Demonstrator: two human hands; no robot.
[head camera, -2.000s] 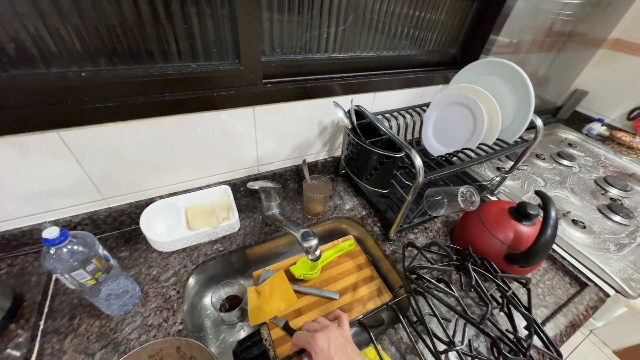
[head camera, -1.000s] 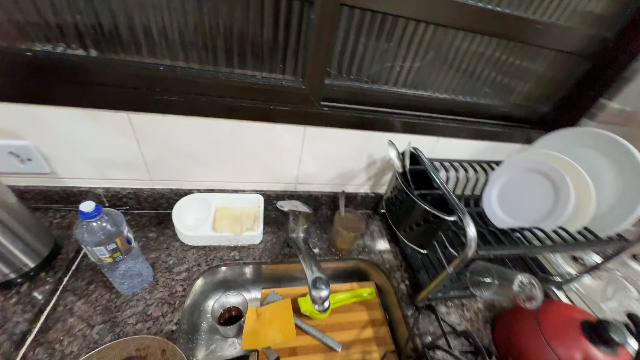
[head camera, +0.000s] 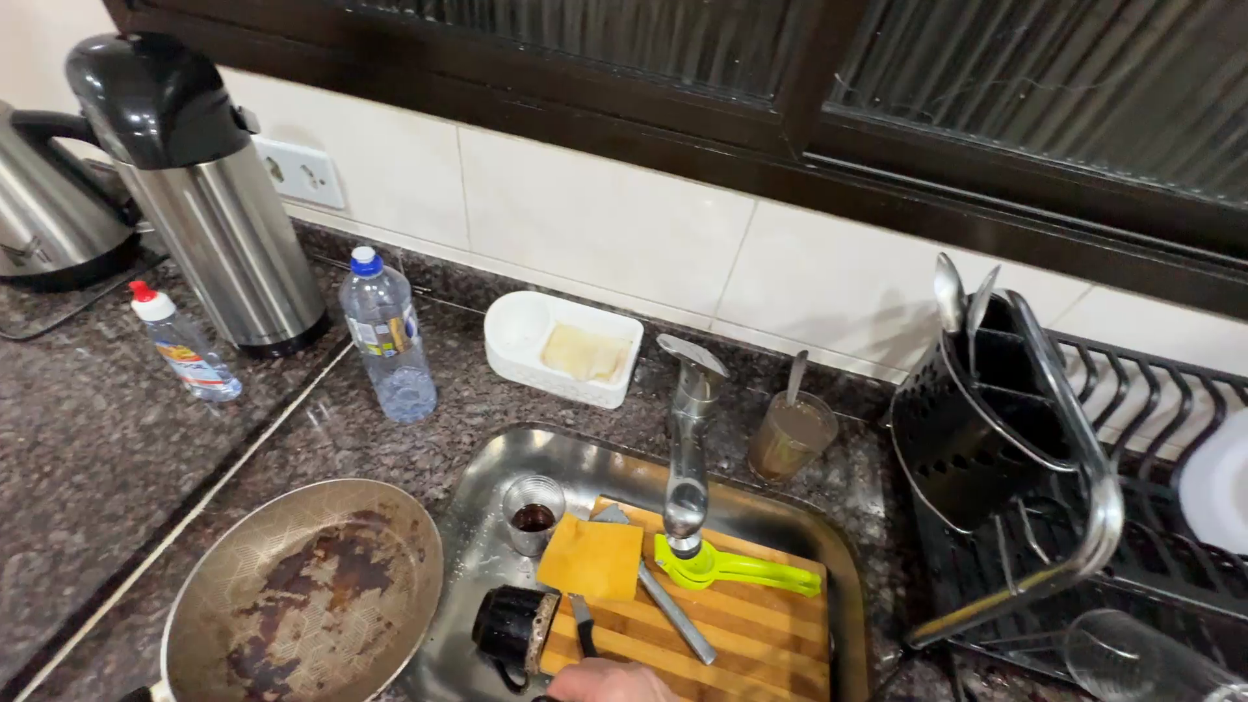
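Note:
One hand shows at the bottom edge, apparently my right hand (head camera: 609, 681), over the near edge of a striped wooden cutting board (head camera: 760, 624) in the steel sink. Its fingers are mostly cut off, so its grip is unclear. A dark-handled utensil (head camera: 583, 624) lies just above it, partly under a yellow-orange sponge cloth (head camera: 592, 557). A black mug (head camera: 515, 629) lies on its side to the left. A metal-handled utensil (head camera: 678, 614) and a lime-green citrus squeezer (head camera: 731, 567) rest on the board. A glass with dark liquid (head camera: 533, 517) stands in the sink. My left hand is out of view.
A stained frying pan (head camera: 312, 595) sits left of the sink. The faucet (head camera: 688, 439) reaches over the board. Behind are a plastic bottle (head camera: 390, 341), a white soap dish (head camera: 564, 346) and a glass with a spoon (head camera: 792, 436). The black dish rack (head camera: 1014, 468) stands right, a thermos (head camera: 214, 195) left.
The view has swung left, bringing in the thermos and frying pan. Two seconds ago the hand was over the board's near left part; one second ago it was not plainly visible.

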